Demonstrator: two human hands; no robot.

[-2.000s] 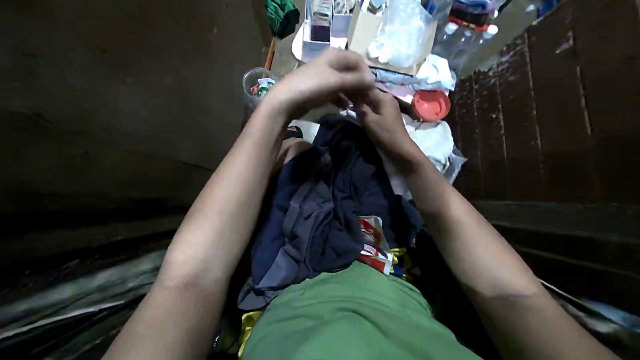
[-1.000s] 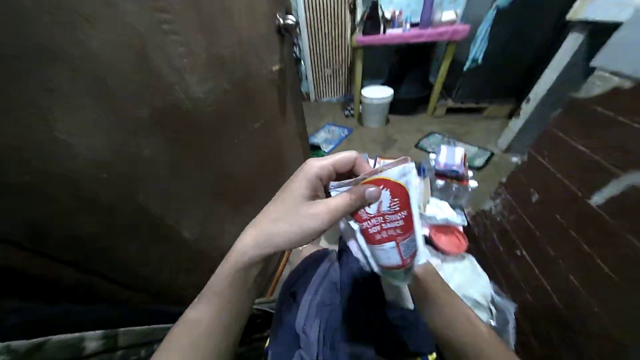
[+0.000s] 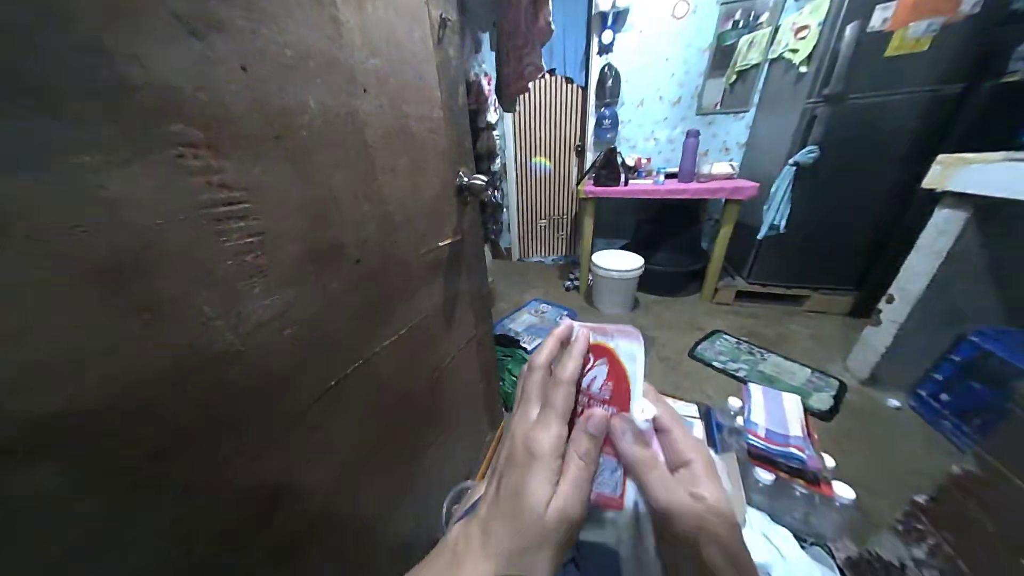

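A soy sauce pouch, white with a red printed oval, stands upright between my two hands at the lower centre. My left hand lies along its left side with the fingers pointing up and the thumb on its front. From the right, my right hand grips the pouch's edge, thumb on the front, fingers partly behind. Below the hands, part of a dark cloth shows at the bottom edge.
A brown wooden door fills the left side. Right of my hands are folded cloths and clear plastic bottles. Farther off are a white bucket, a pink-topped table, floor mats, a blue crate and a refrigerator.
The view has tilted up strongly. One second ago my left hand held the pouch tilted across its top; now both hands clasp its sides and it stands more upright.
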